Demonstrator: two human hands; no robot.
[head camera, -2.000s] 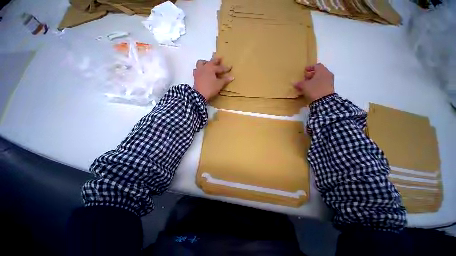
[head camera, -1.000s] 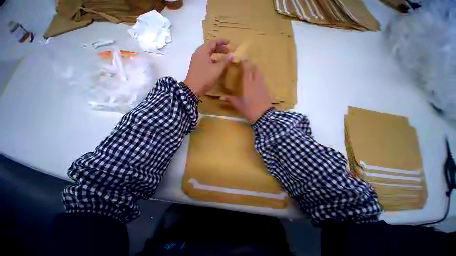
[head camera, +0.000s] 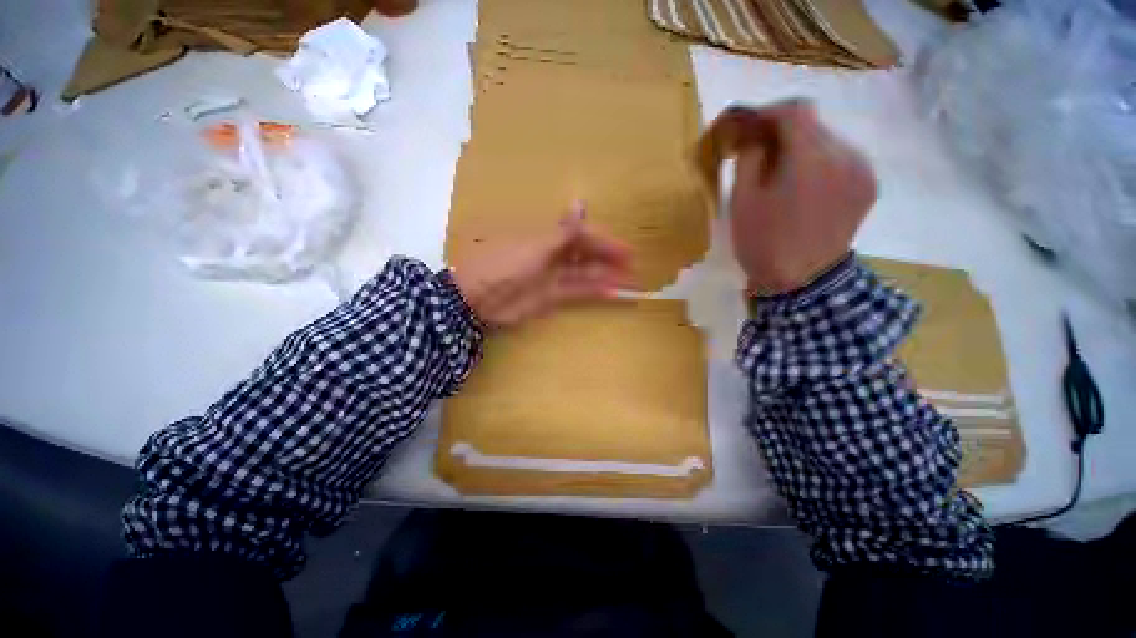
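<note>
The near kraft blank (head camera: 579, 386) lies at the table's front edge. A white strip (head camera: 573, 465) runs along its near side and is slightly curled at its left end. Beyond it is an overlapping column of kraft blanks (head camera: 573, 137). My left hand (head camera: 542, 277) is blurred over the seam between the two, fingers apart, with nothing visible in it. My right hand (head camera: 797, 193) is raised to the right of the column, bent and blurred. A brown curved shape shows at its fingers; I cannot tell whether it is held paper.
A taped blanks stack (head camera: 953, 330) is at right, partly behind my right sleeve. Dark-handled scissors or snips (head camera: 1081, 393) and a cord lie beyond it. A plastic bag of strips (head camera: 262, 206) and crumpled paper (head camera: 336, 69) are left. Fanned blanks (head camera: 779, 28) and a bulky clear bag (head camera: 1040, 125) are far right.
My hands were together over the column and are now apart. My right hand has moved right and up, my left hand nearer to me. The view has shifted slightly right.
</note>
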